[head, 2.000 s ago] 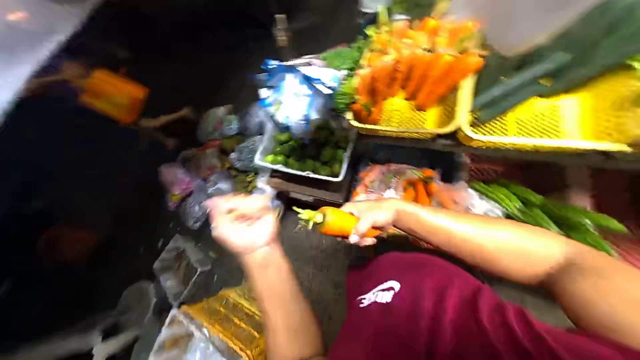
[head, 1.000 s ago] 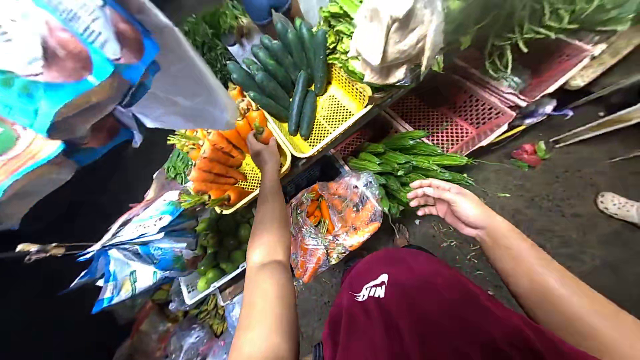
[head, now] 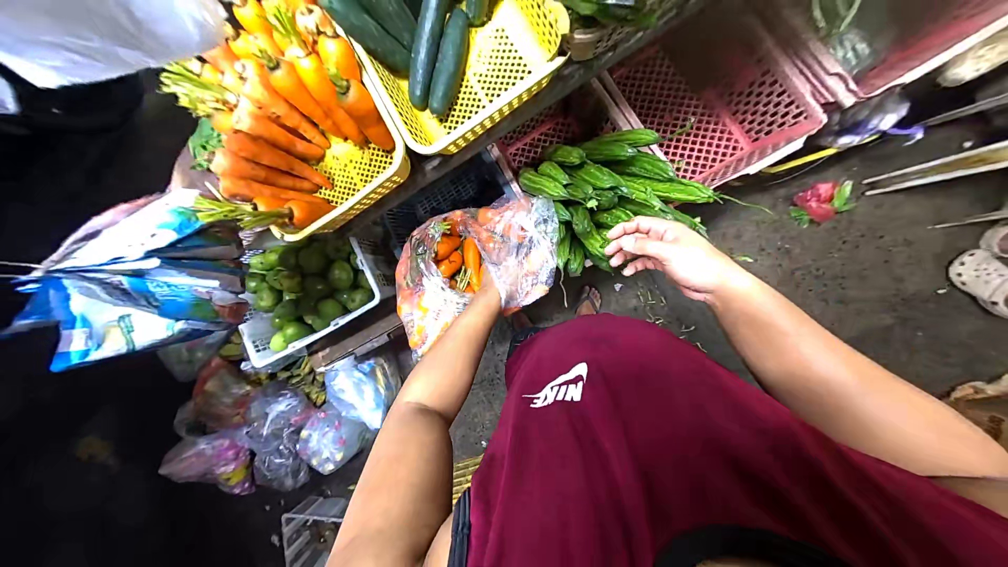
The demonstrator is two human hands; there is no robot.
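My left hand reaches into a clear plastic bag of carrots; its fingers are hidden among the carrots and plastic, so its grip cannot be told. My right hand hangs with fingers apart and slightly bent, holding nothing, near a pile of long ridged green gourds. Above and left of the bag, large carrots with green stems lie in a yellow plastic basket. Dark green cucumbers lie in a second yellow basket beside it.
A white crate holds round green fruits. Red crates stand at the upper right. Blue and white plastic packaging hangs at the left, above filled plastic bags. A light clog shoe is at the right edge.
My left hand has moved from the carrots in the yellow basket down into the plastic bag. My right hand remains apart from the gourds, holding nothing.
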